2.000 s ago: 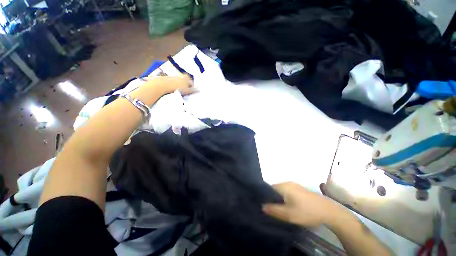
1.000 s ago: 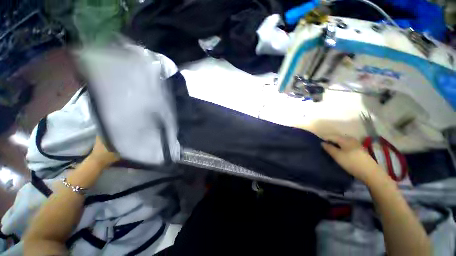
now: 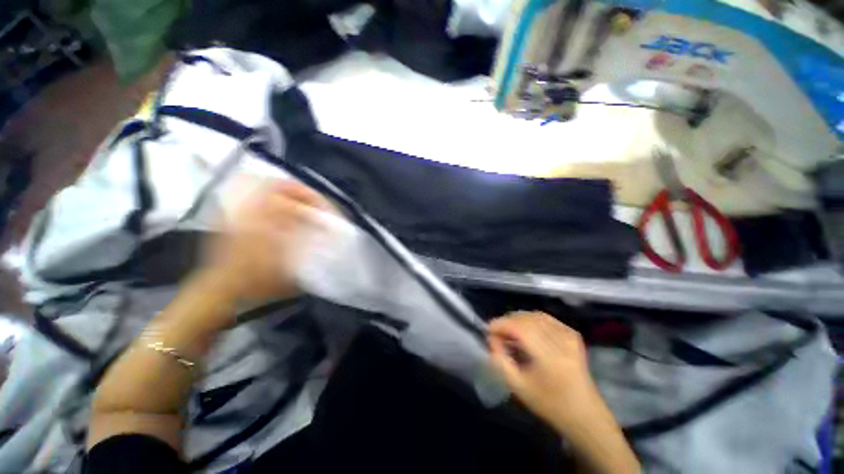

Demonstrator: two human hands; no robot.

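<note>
A light grey garment panel (image 3: 356, 268) with a narrow black strip is stretched slantwise between my hands, above the table's front edge. My right hand (image 3: 539, 356) pinches its lower right end. My left hand (image 3: 268, 236) is blurred and lies over its upper left part; whether it grips the cloth is unclear. A black fabric piece (image 3: 481, 213) lies flat on the table behind it, joined or next to the grey garment at its left end.
The white sewing machine (image 3: 685, 69) stands at the upper right. Red-handled scissors (image 3: 687, 227) lie in front of it, beside a black pad (image 3: 785, 243). A grey-and-black garment heap (image 3: 83, 231) is at left, more grey cloth (image 3: 740, 389) at lower right, dark fabric behind.
My right hand has let go of the black fabric's right end and moved left and down to the grey panel. The grey panel, raised before, is now lower and stretched. The view has shifted slightly.
</note>
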